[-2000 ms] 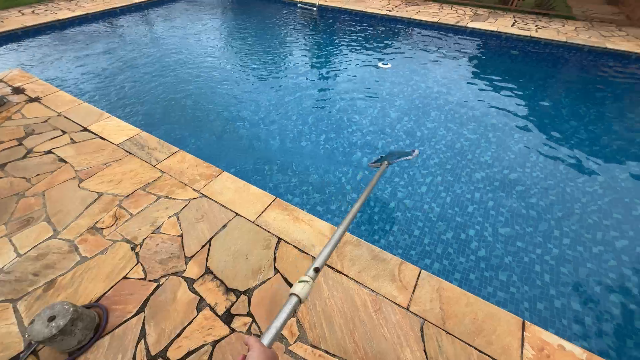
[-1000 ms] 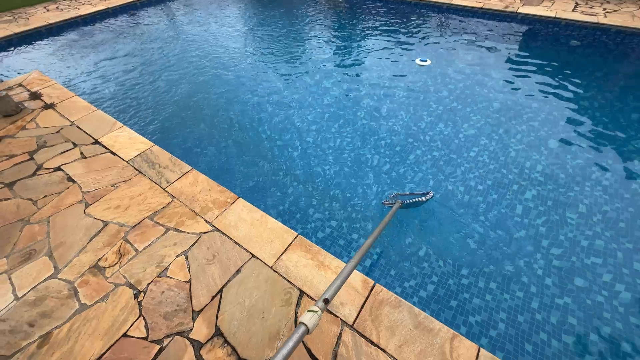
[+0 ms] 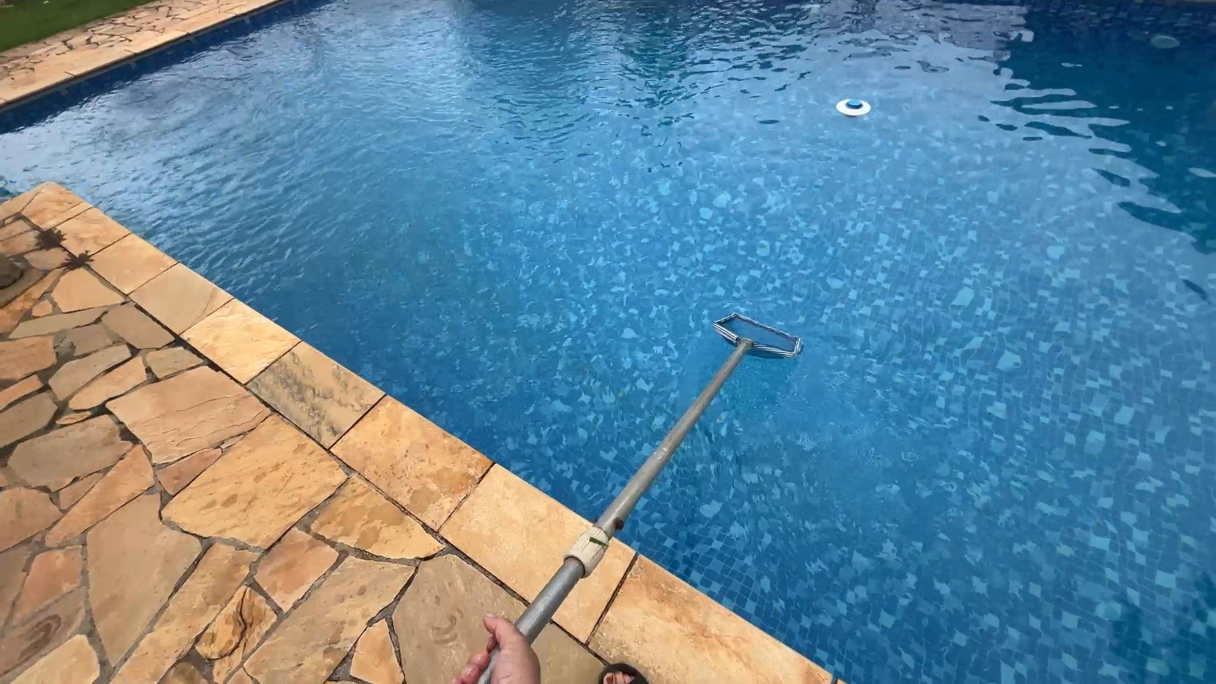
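Note:
My right hand (image 3: 508,655) is closed around a grey metal telescopic pole (image 3: 665,446) at the bottom edge of the view. Just above the hand, a whitish locking collar (image 3: 587,549) joins two pole sections. From there the pole slants up and right across the stone coping and over the water. At its far end a pool skimmer net's frame (image 3: 760,337), striped in white and dark, lies tilted at the water surface; its mesh is hard to make out. My left hand is out of view.
Light stone coping (image 3: 413,461) borders the blue-tiled pool (image 3: 902,475). Irregular stone paving (image 3: 256,480) lies left. A white and blue float (image 3: 853,107) sits on the water. A sandalled foot (image 3: 623,674) shows at the bottom, near the pool edge.
The skimmer head has gone from a narrow, edge-on look to showing its open frame. The view has shifted, and my right hand, out of sight one second ago, shows again.

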